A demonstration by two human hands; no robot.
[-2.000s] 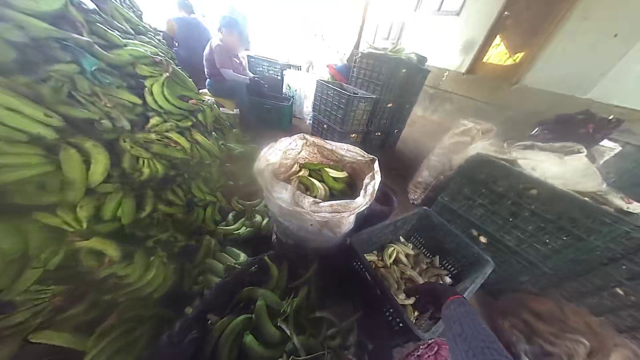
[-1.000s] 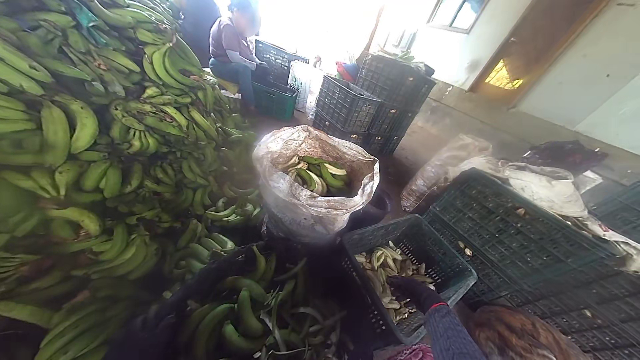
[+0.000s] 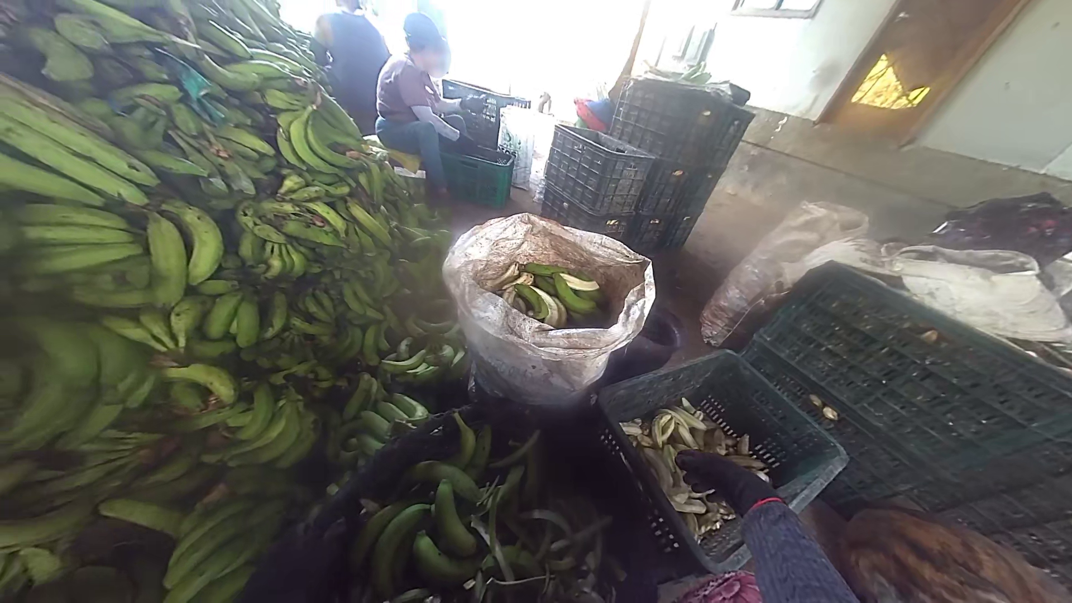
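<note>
Neither of my own hands can be made out. A co-worker's dark-gloved hand (image 3: 722,479), with a grey sleeve and a red wristband, reaches in from the lower right over pale peels (image 3: 691,431) in a dark green crate (image 3: 821,469); whether it holds anything is hidden. Brown hair (image 3: 930,553) shows beside that arm. Ahead stands an open whitish woven sack (image 3: 536,360) with partly peeled green plantains (image 3: 557,293) inside. At the bottom centre, whole green plantains (image 3: 452,519) and loose strips lie in a dark container, its lower part in shadow.
Heaped green plantain bunches (image 3: 251,226) fill the left side. Stacked crates (image 3: 599,167) stand beyond the sack, and more crates (image 3: 921,377) at the right beside a filled sack (image 3: 779,260). A person (image 3: 419,100) sits by a green crate (image 3: 486,176); another person (image 3: 347,63) is behind.
The co-worker's gloved hand has shifted a little over the peels, farther from the crate's near edge. The seated person's arms have moved forward over the green crate.
</note>
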